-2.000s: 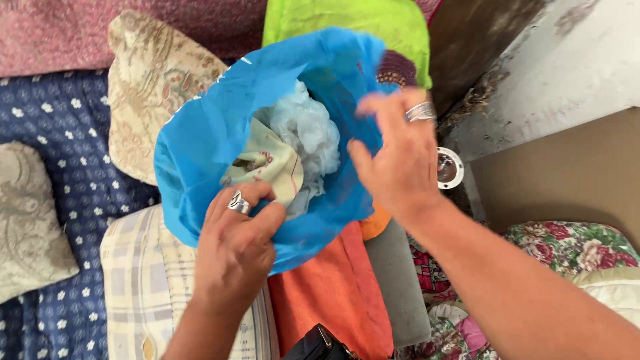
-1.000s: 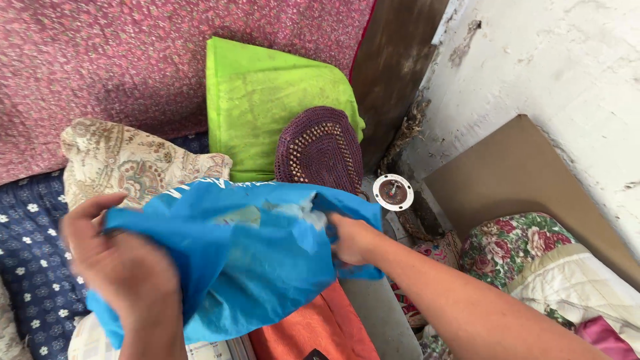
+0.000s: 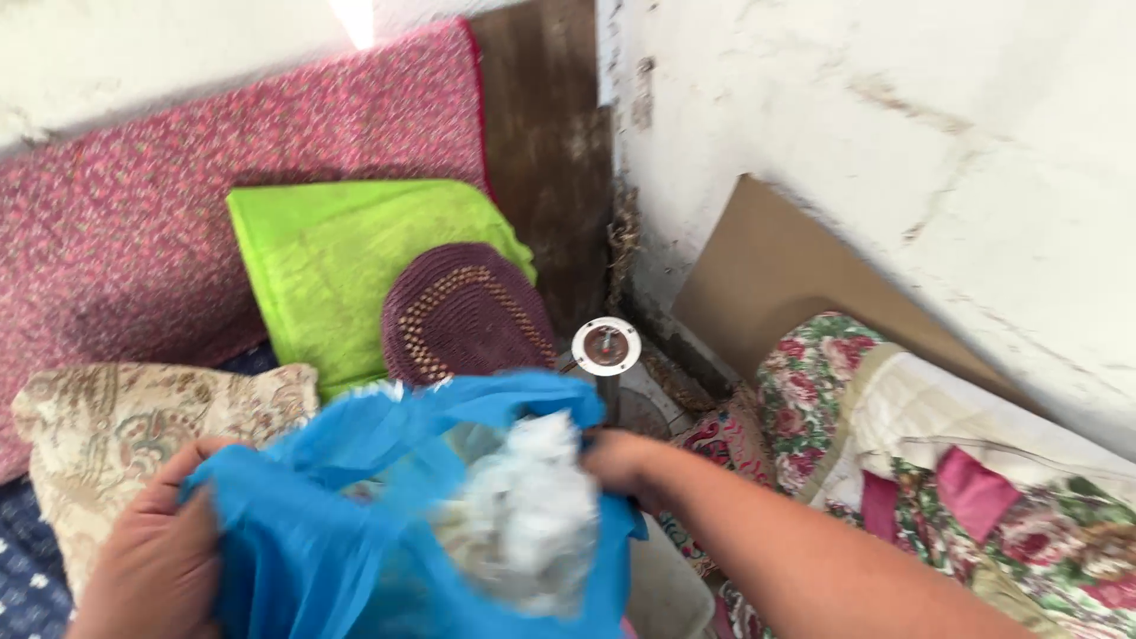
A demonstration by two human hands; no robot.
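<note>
A blue fabric bag (image 3: 328,541) is held up at the lower middle, its mouth facing me. At its left edge, my left hand (image 3: 164,541) grips the cloth between thumb and fingers. My right hand (image 3: 626,466) is closed on the bag's right rim; its fingertips are partly hidden and blurred. Inside the mouth shows a crumpled, whitish translucent plastic bag (image 3: 537,515), with a pale item beside it. Just behind the blue bag lie a purple crocheted piece (image 3: 470,315) with beige dots and a folded lime-green cloth (image 3: 328,248).
A patterned beige cushion (image 3: 160,408) lies at left on navy floral fabric (image 3: 31,550). Pink fabric (image 3: 266,133) covers the back. A round white-rimmed fixture (image 3: 606,346) stands near the corner. At right are a brown board (image 3: 799,266), floral bedding (image 3: 1038,524) and a white wall (image 3: 932,115).
The bag's mouth, largely folded over one second ago, again shows the whitish plastic inside. My left hand, blurred with fingers spread near the bag then, now grips its edge. The view has tilted up.
</note>
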